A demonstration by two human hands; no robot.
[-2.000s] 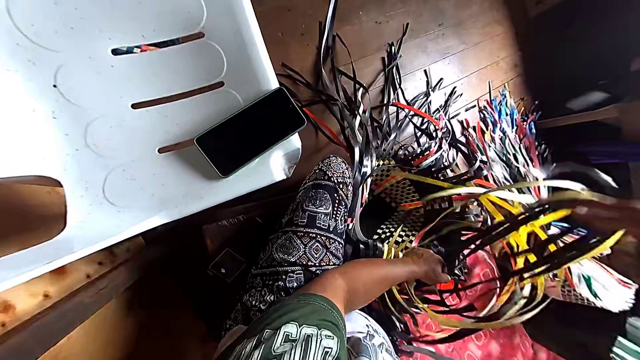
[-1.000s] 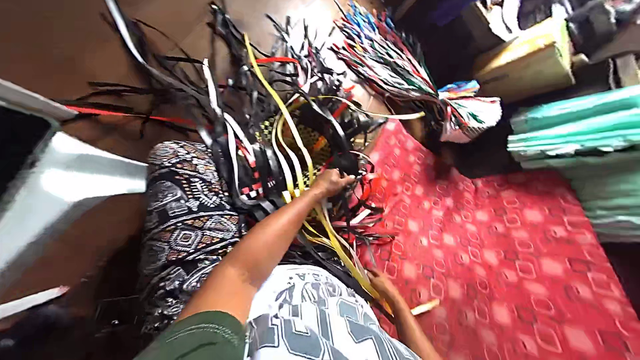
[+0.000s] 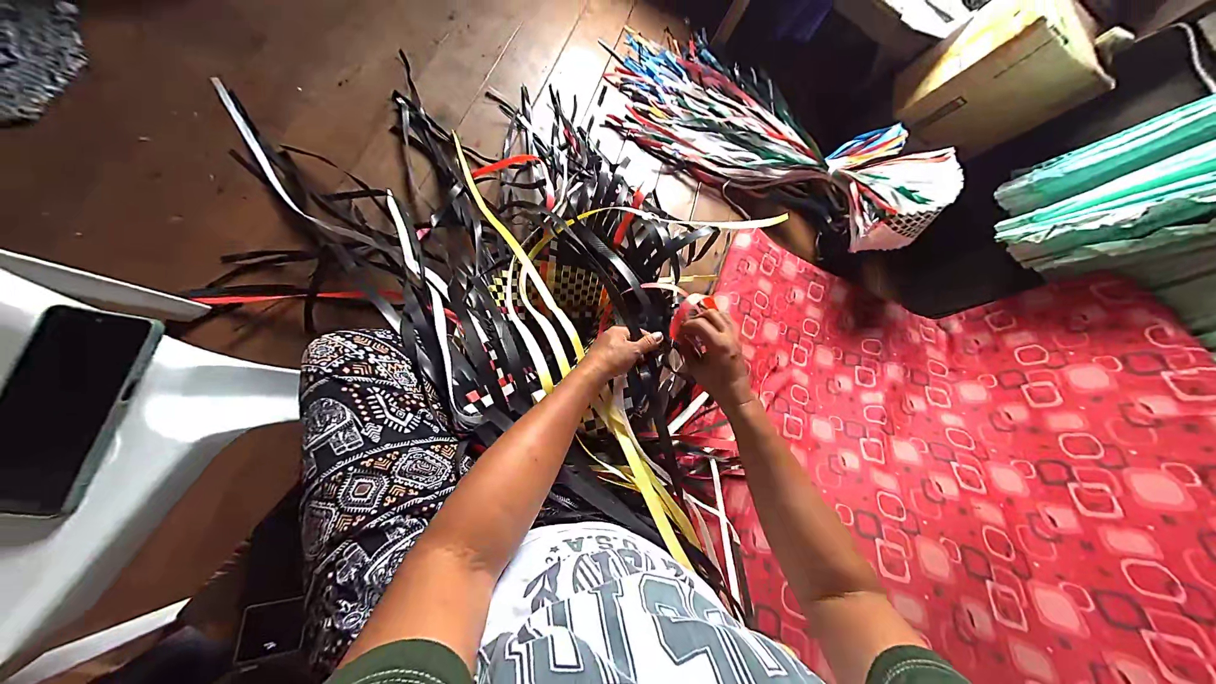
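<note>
A partly woven piece of plastic strips, checked in yellow and black, lies over my lap with long loose black, white, yellow and red strips spreading round it. My left hand pinches black strips at the right side of the weave, thumb pointing right. Just beside it, my right hand has its fingers curled round strips, with a red and white strip looping at the fingertips. The exact strips in each grip are partly hidden by the fingers. Yellow strips run down between my forearms.
A phone lies on a white plastic chair at left. Red patterned cloth covers the seat at right. Beyond it are a tied bundle of coloured strips, a cardboard box and stacked green material.
The view has swung right. My right hand, low beside the loose strips a second ago, has come up next to my left hand at the weave.
</note>
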